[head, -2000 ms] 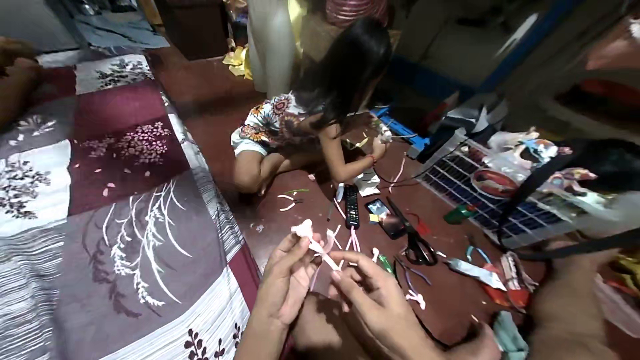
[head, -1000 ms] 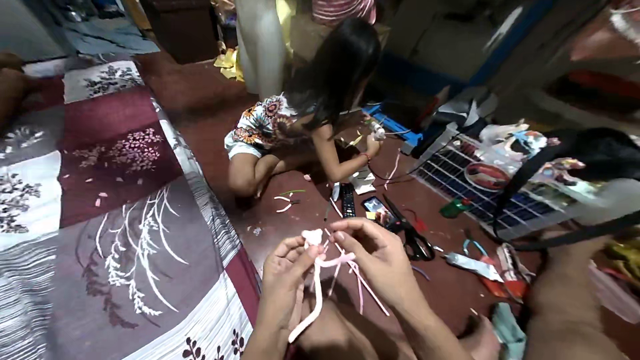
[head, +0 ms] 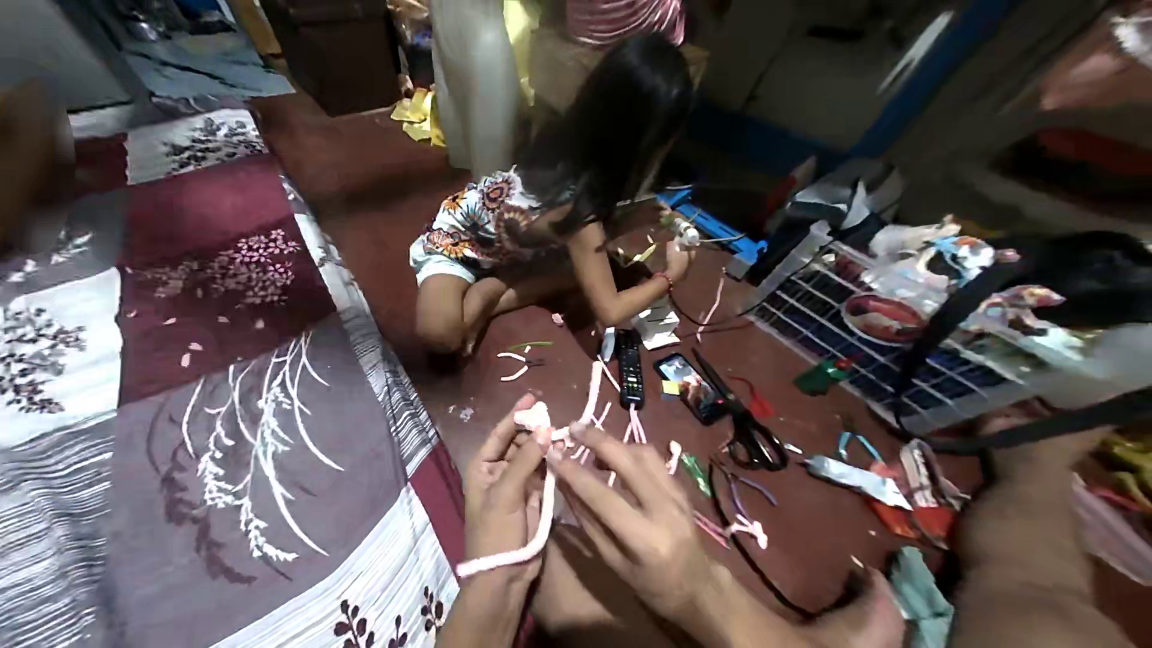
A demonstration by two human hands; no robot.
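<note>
Between finger and thumb, my left hand [head: 504, 477] grips a small figure of pale pink pipe cleaners [head: 533, 416] at its rounded top. One long fuzzy stem [head: 547, 517] hangs from it and bends left across my left wrist; another sticks up to the right. My right hand [head: 630, 499] pinches the stems just right of the figure, its fingertips close to my left thumb. Beyond my hands, on the red floor, lie white-handled pliers [head: 517, 365], a black remote control [head: 631, 369], a phone [head: 689, 387] and black-handled scissors [head: 754, 441].
A person [head: 576, 207] sits on the floor ahead, holding a small item. A patterned cloth [head: 243, 432] spreads along the left. At right stands a white wire rack [head: 810, 315] with bags and a red-rimmed bowl [head: 884, 319]. A tube [head: 859, 481] and loose pipe cleaners [head: 749, 531] lie nearer.
The long stem that hung down before now bends left over my left wrist, and another stem stands up. My right hand has moved lower beside the figure.
</note>
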